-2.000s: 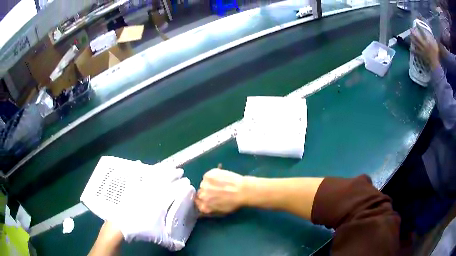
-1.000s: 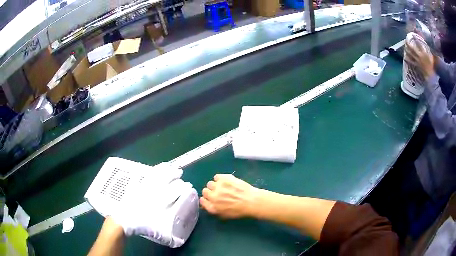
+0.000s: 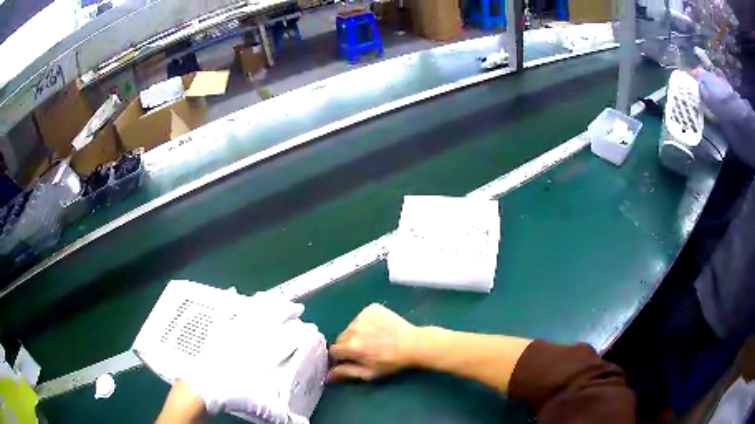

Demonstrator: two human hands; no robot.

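Note:
A white appliance housing (image 3: 184, 325) with a slotted grille lies tilted at the lower left of the green surface. My left hand (image 3: 263, 344), in a thin white glove, is spread over it and grips it; the glove blends into the housing. My bare right hand (image 3: 374, 341) is curled at the housing's right end, fingertips at its end face. Whether it holds anything small is hidden. A white foam tray (image 3: 444, 243) with tiny pieces on top lies beyond my right hand, across the metal strip's edge.
A pale metal strip (image 3: 331, 267) divides the green bench. A small white disc (image 3: 104, 386) lies at lower left beside a lime-green box (image 3: 16, 399). A translucent bin (image 3: 614, 137) stands farther right. A coworker's sleeve (image 3: 733, 116) and a white unit (image 3: 682, 120) are at far right.
My right hand has moved from slightly off the housing's end back against it. My left hand keeps its grip. The coworker's white unit has tilted and the hand on it has shifted.

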